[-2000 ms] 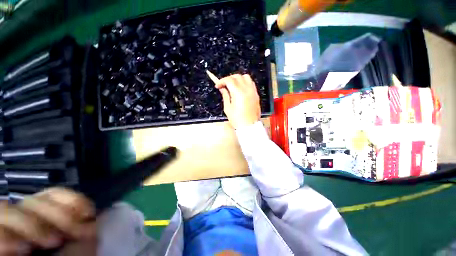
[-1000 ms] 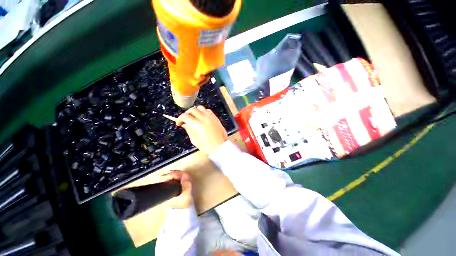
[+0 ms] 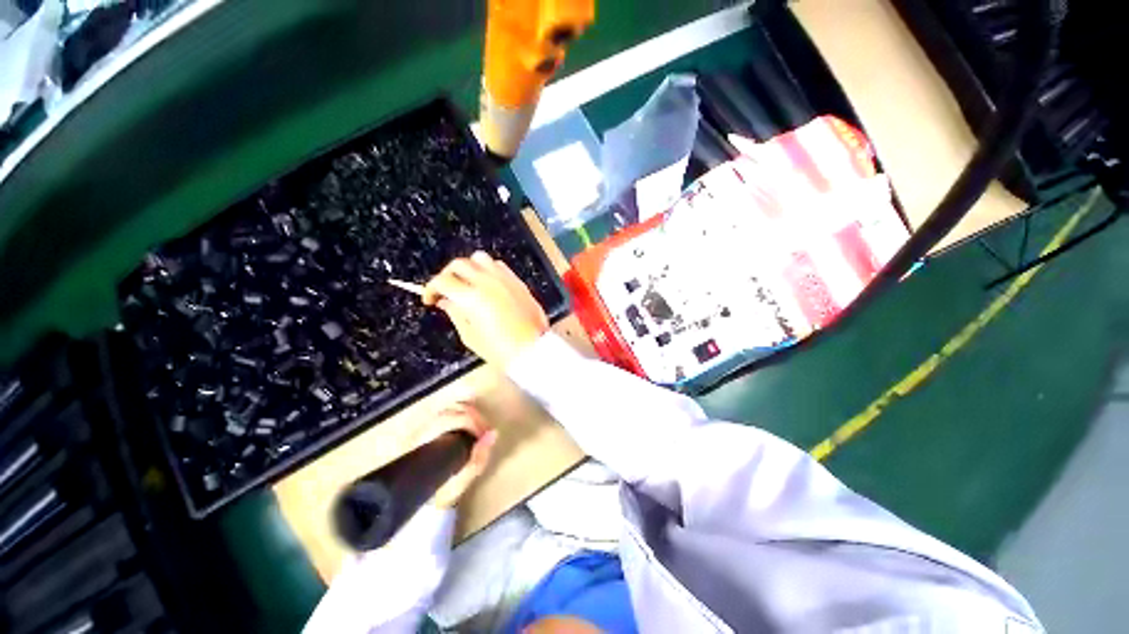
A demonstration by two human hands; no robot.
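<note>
My left hand [image 3: 468, 448] holds a thick black tube [image 3: 402, 493] over the cardboard sheet [image 3: 520, 427]. The tube's round end points down and left. My right hand [image 3: 487, 307] is over the right part of the black parts tray [image 3: 334, 415] and holds a thin pale stick [image 3: 406, 286] between the fingertips, its tip among the small black parts [image 3: 415, 204]. Larger black sleeves [image 3: 248, 297] lie in the left part of the tray. Whether the right fingers also hold a small part cannot be told.
The orange electric screwdriver [image 3: 526, 56] hangs above the tray's back right corner. A red-and-white holder [image 3: 755, 266] is right of the tray, with a clear plastic bag [image 3: 656, 136] behind it. A black cable [image 3: 960, 204] crosses the right. Black tubes [image 3: 43, 495] are at the left.
The left hand came from the lower left to over the cardboard with the tube, whose end now tilts further down. The screwdriver shows higher and smaller. The right hand stays over the tray.
</note>
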